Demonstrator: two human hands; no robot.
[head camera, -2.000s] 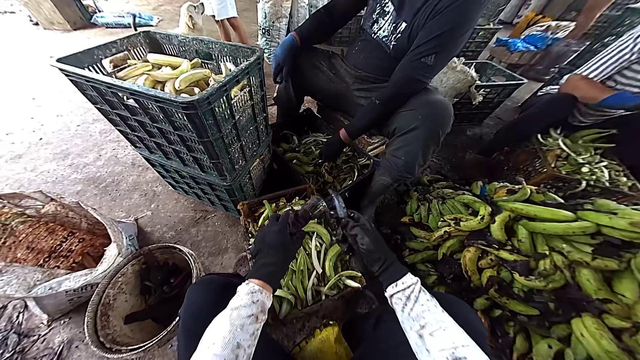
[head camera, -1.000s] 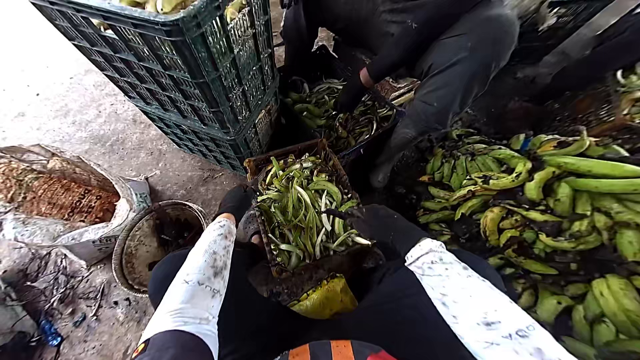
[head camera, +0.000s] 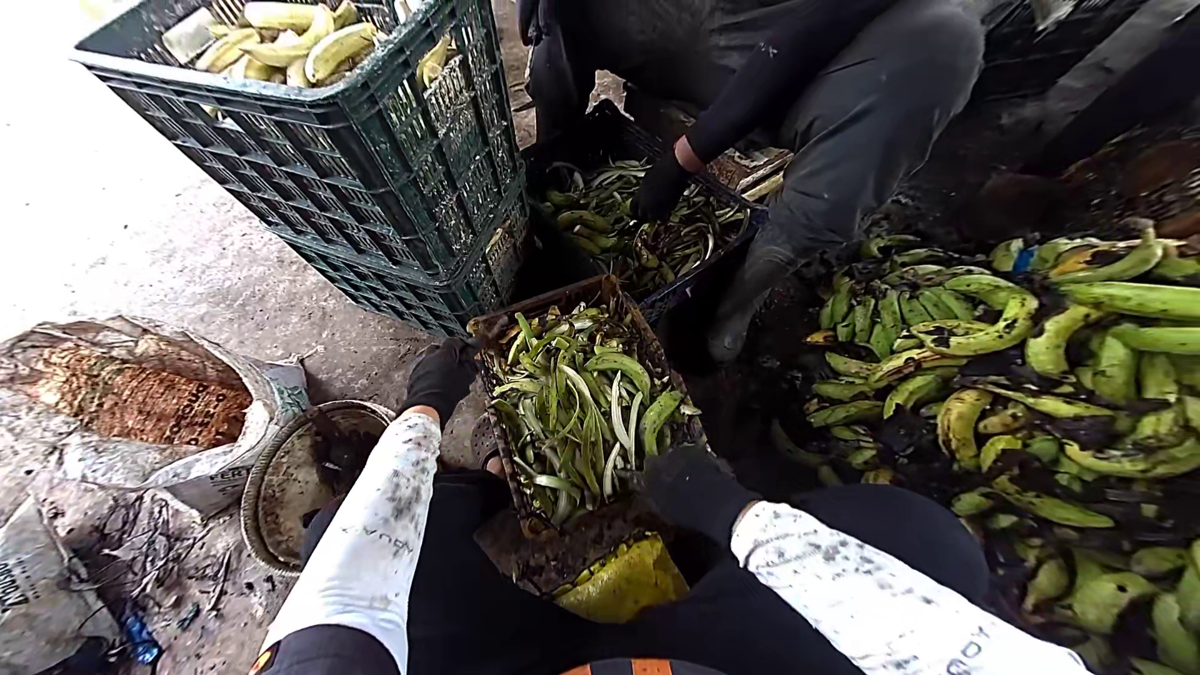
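Note:
A crate (head camera: 525, 469) full of green plantain peels (head camera: 581, 412) rests tilted between my knees. My left hand (head camera: 441, 377), in a black glove, is at the crate's far left side, its fingers partly hidden; whether it grips the wall is unclear. My right hand (head camera: 696, 489), also gloved in black, lies at the near right corner by the peels, with its fingertips hidden. A yellow thing (head camera: 626, 579) sits below the crate's near end. No knife shows in either hand.
Green crates (head camera: 309, 141) with peeled plantains stand at upper left. A co-worker's gloved hand (head camera: 662, 187) reaches into another crate of peels ahead. Unpeeled plantains (head camera: 984, 375) are heaped at right. A basket (head camera: 258, 506) and an open sack (head camera: 272, 384) stand at left.
Two seconds ago my hands were together above the crate, with something metallic between them. They have since parted to its left and right sides. The co-worker's hand stays in the other crate.

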